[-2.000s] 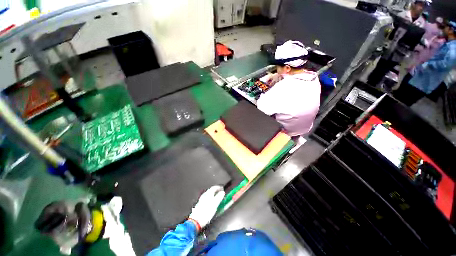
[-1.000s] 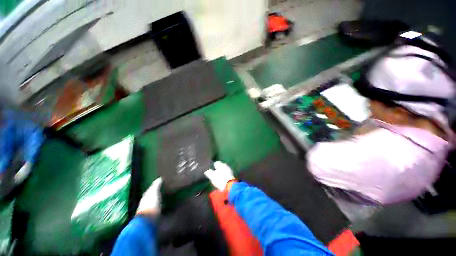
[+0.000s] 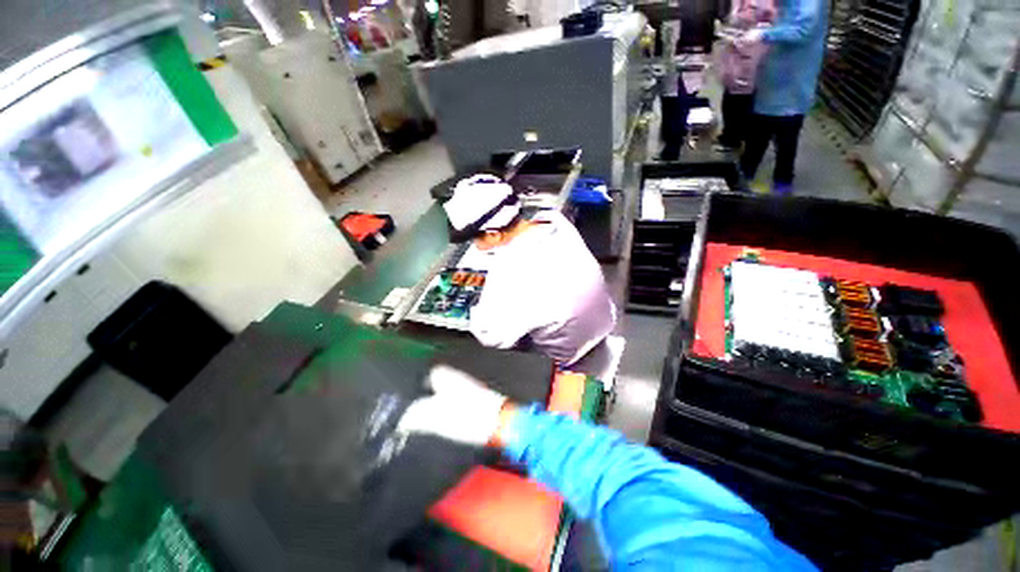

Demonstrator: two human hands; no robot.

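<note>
My right hand (image 3: 456, 409), in a white glove with an orange-red cuff edge, is at the right edge of a blurred black foam pad (image 3: 324, 430) with white marks. The fingers look closed on that edge, and the pad seems raised over the bench. My left hand is not in view. Other dark foam (image 3: 201, 419) lies around and under the pad; the borders between pieces are hard to tell. An orange-red liner sheet (image 3: 503, 516) lies below my right forearm. Part of a green circuit board (image 3: 166, 547) shows at the lower left.
Stacked black totes (image 3: 805, 447) stand at the right; the top one holds a populated board (image 3: 789, 313) on a red liner. A seated person (image 3: 542, 279) works at a board (image 3: 453, 295) beyond the bench. A black bin (image 3: 162, 335) stands at the left. More people stand at the back.
The view has swung right towards the totes. My right hand has gone from beside the marked pad to its edge, and the pad looks lifted. My left hand has left view.
</note>
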